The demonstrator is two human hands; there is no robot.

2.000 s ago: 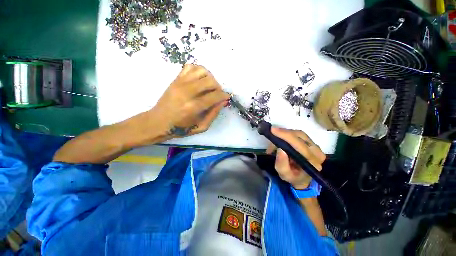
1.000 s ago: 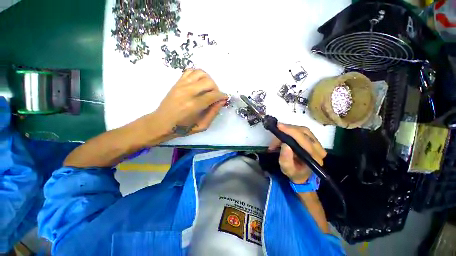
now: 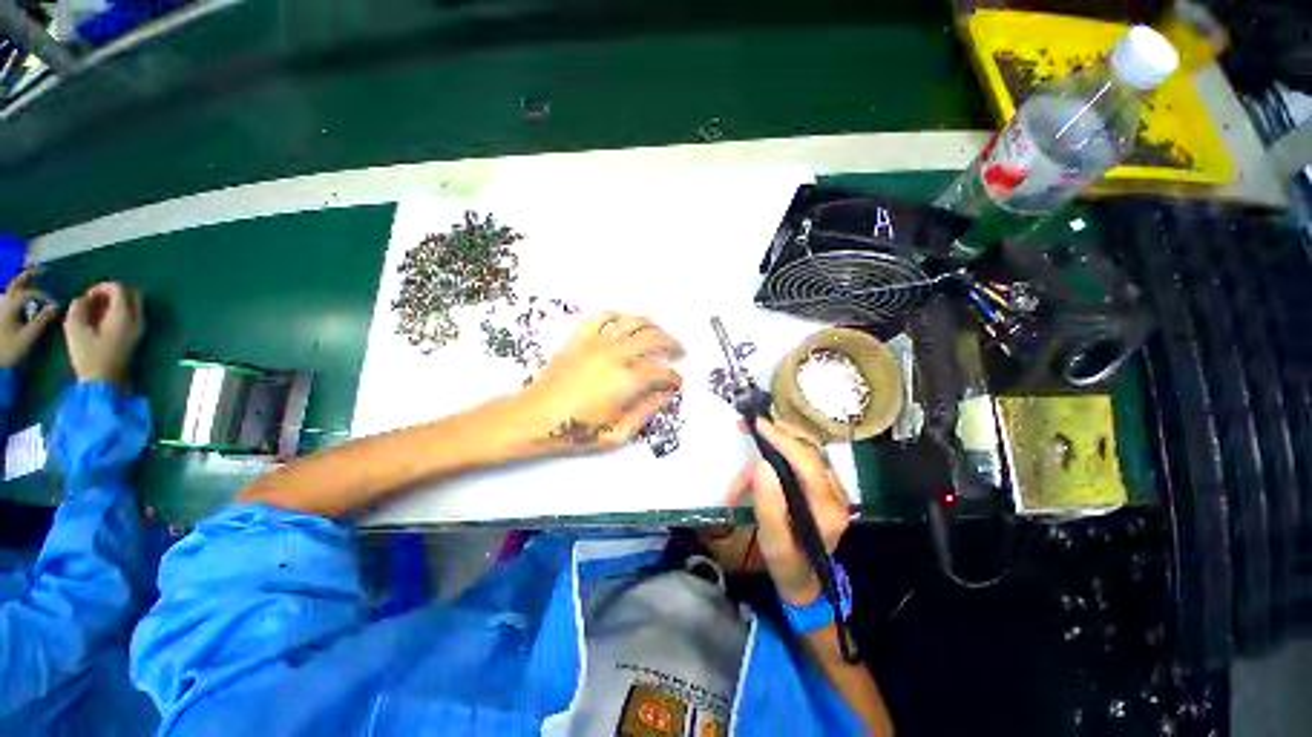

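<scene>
My left hand (image 3: 612, 382), with a tattooed wrist, is palm down over the white sheet (image 3: 504, 482). Its fingers curl above a small cluster of silver and dark components (image 3: 663, 429); the fingertips are hidden, so I cannot tell if they hold anything. My right hand (image 3: 799, 504) grips the black handle of the soldering iron (image 3: 777, 458). The iron's silver tip points away from me, beside another few components (image 3: 731, 377). A large heap of small terminals (image 3: 461, 274) lies on the far left of the sheet, with loose ones (image 3: 515, 334) beside it.
A tan bowl (image 3: 881, 377) with silvery contents stands right of the iron, before a black fan (image 3: 849, 281). A yellowish sponge tray (image 3: 1062, 454), clear bottle (image 3: 1039, 159) and yellow bin (image 3: 1209, 123) are further right. A solder spool (image 3: 216, 408) and another person's hands (image 3: 104, 328) are left.
The view has tilted up and widened, showing the bottle, bin and other person's hands. My left hand has moved over the near component cluster. The iron tip has turned to point farther away from me.
</scene>
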